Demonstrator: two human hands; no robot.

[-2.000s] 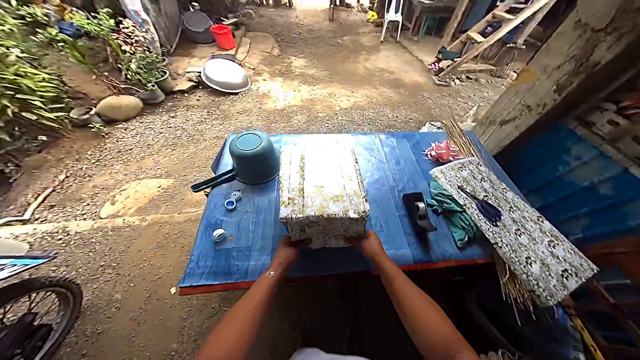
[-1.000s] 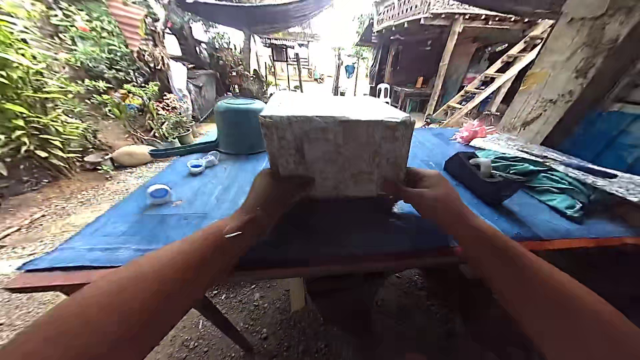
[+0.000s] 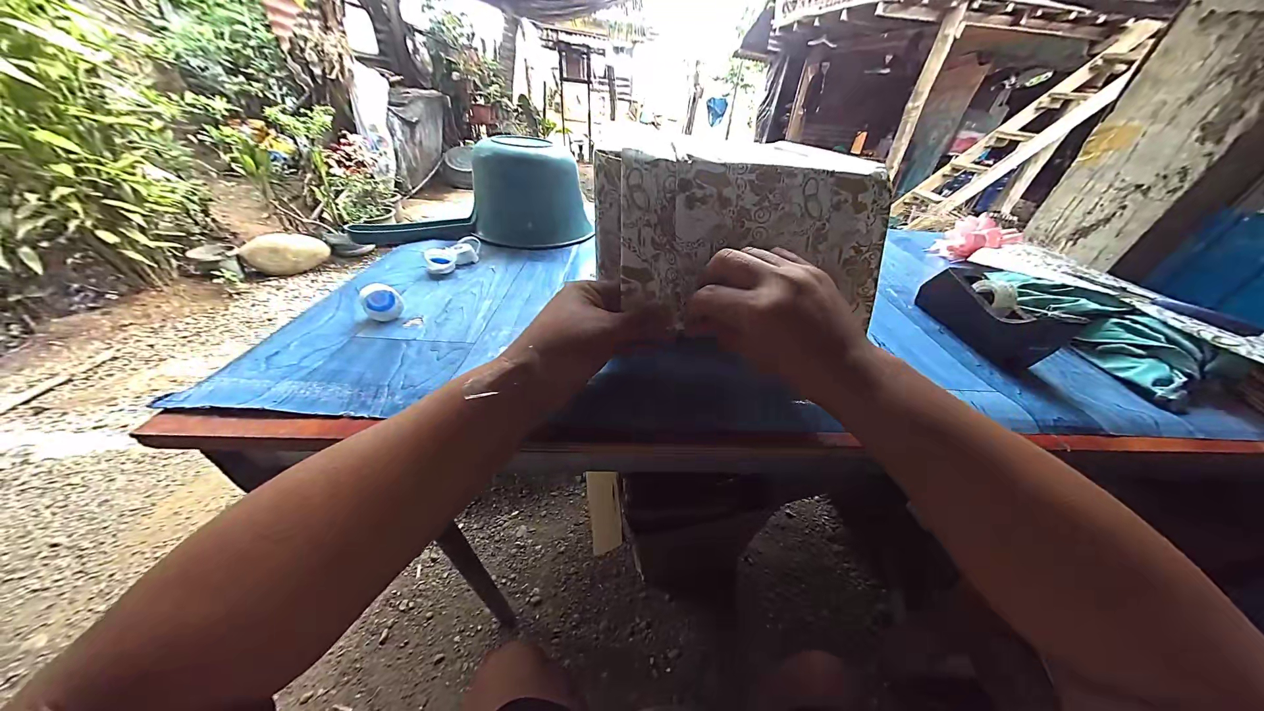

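A box wrapped in patterned paper [image 3: 760, 202] stands on the blue-covered table in front of me. My left hand [image 3: 617, 321] touches the lower left part of its near face, with the thumb up. Against the lower middle of that face lies my right hand [image 3: 775, 296], its fingers bent and close to the left fingertips. Whether either hand pinches the paper cannot be made out. Left of the box is an upturned teal plastic dipper [image 3: 528, 193]. Tape rolls [image 3: 381, 302] lie nearer on that side. A black tape dispenser [image 3: 992, 311] rests to the right.
Beside the dispenser are a teal cloth [image 3: 1106, 326], a pink flower-like item [image 3: 973, 238] and a patterned paper sheet [image 3: 1096, 276]. The table's red-brown edge [image 3: 296, 428] runs close in front of me. Plants, stones and a wooden ladder [image 3: 1037, 123] stand beyond.
My hands have moved from the box's two sides to the middle and left of its near face. The box now sits turned, more of it to the right. The view has tilted up since the first frame.
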